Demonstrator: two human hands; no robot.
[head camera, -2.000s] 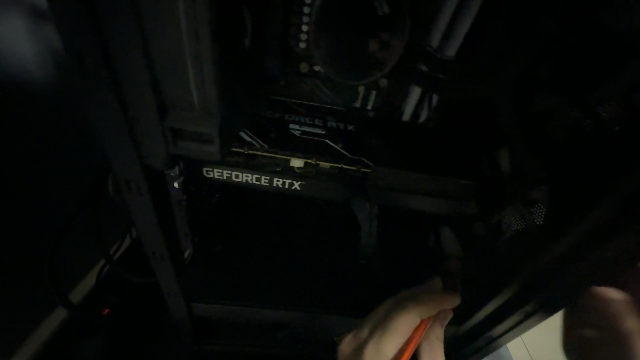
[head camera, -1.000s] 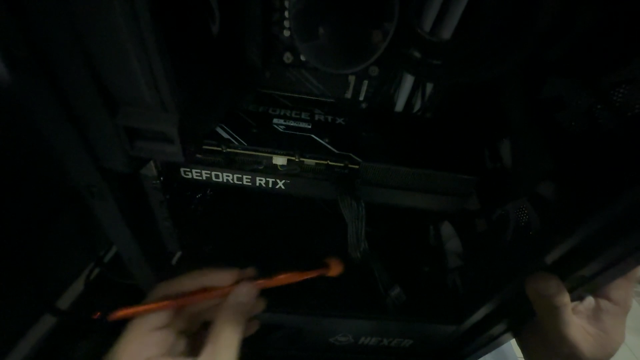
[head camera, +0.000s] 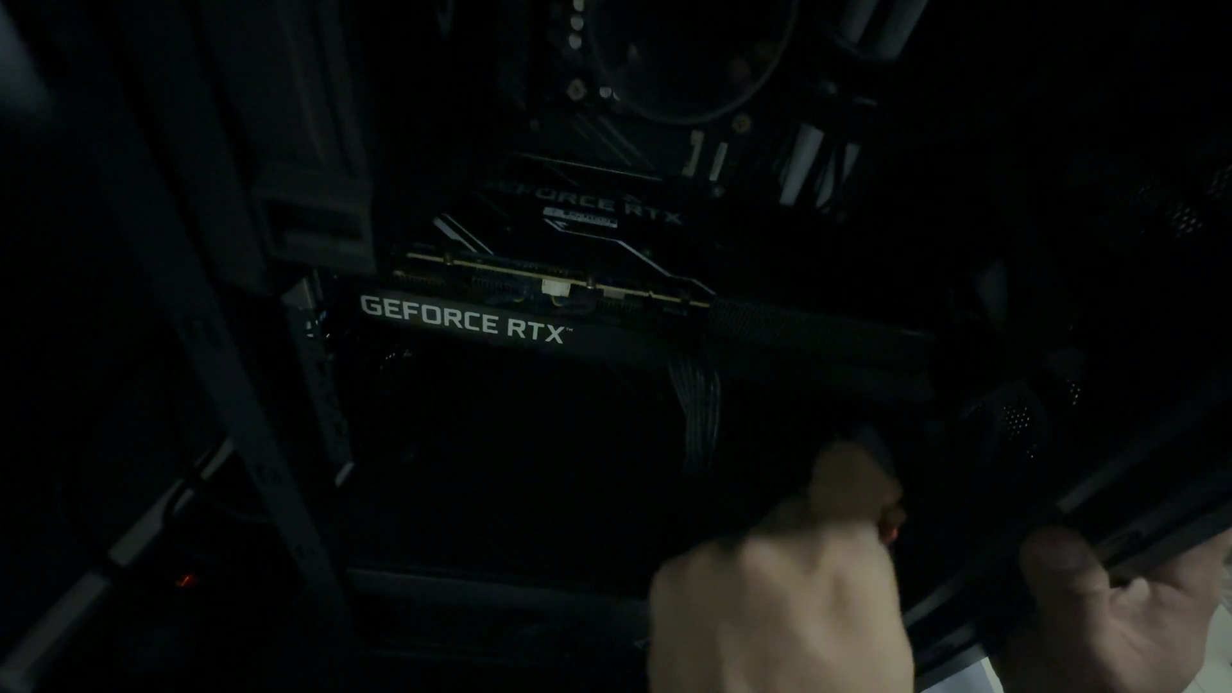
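Note:
My left hand (head camera: 789, 597) reaches in at the lower middle, its fingers closed around a thin orange-red tool (head camera: 890, 531). Only a small bit of that tool shows beside the fingers; the rest is hidden. The fingertips are blurred and lie inside the dark computer case, low and right of a bundle of cables (head camera: 701, 409). At the lower right, my right hand (head camera: 1121, 602) grips the edge of the case frame (head camera: 962, 616), thumb uppermost. A graphics card (head camera: 626, 342) lettered GEFORCE RTX spans the case above my left hand.
Above the card are the motherboard (head camera: 616, 144), a round cooler pump (head camera: 688, 58) and light tubes or cables (head camera: 804, 164). A metal case post (head camera: 236, 404) slants down the left side. The lower rail (head camera: 481, 587) runs beneath. A small red light (head camera: 188, 580) glows at lower left.
My left hand, holding the orange tool across the lower left one second ago, has moved right and into the case. My right hand came onto the frame edge between the two earlier frames and stays there.

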